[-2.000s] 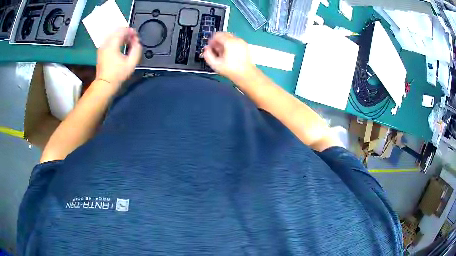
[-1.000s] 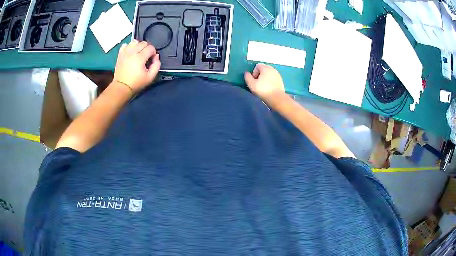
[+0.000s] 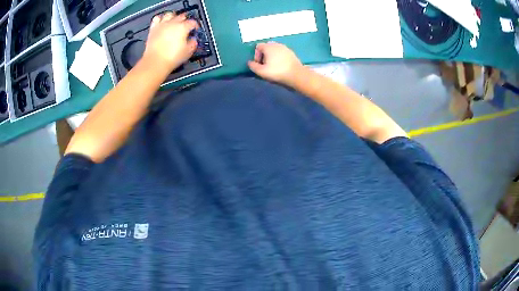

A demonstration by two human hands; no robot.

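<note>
A white box with a black moulded tray (image 3: 118, 34) lies tilted on the bench. Its round recess (image 3: 132, 52) shows left of my left hand (image 3: 171, 41). My left hand reaches over the tray, fingertips at the dark accessory with small squares (image 3: 199, 37) in the right-hand recess. Whether the fingers grip it cannot be told. This hand and forearm cover the middle of the tray, and the adapter and cable are mostly hidden. My right hand (image 3: 277, 62) rests curled at the bench's front edge, right of the box, with nothing visible in it.
More white boxes with black trays (image 3: 40, 79) stand at the left. A small white card (image 3: 89, 63) lies beside them. A long white strip (image 3: 277, 25), a large white board (image 3: 364, 28) and a black cable coil (image 3: 427, 25) lie to the right on the green bench (image 3: 227, 57).
The view has shifted and turned. My left hand has moved from the box's front edge to the accessory on its right. My right hand, earlier at the accessory, stays curled at the bench edge.
</note>
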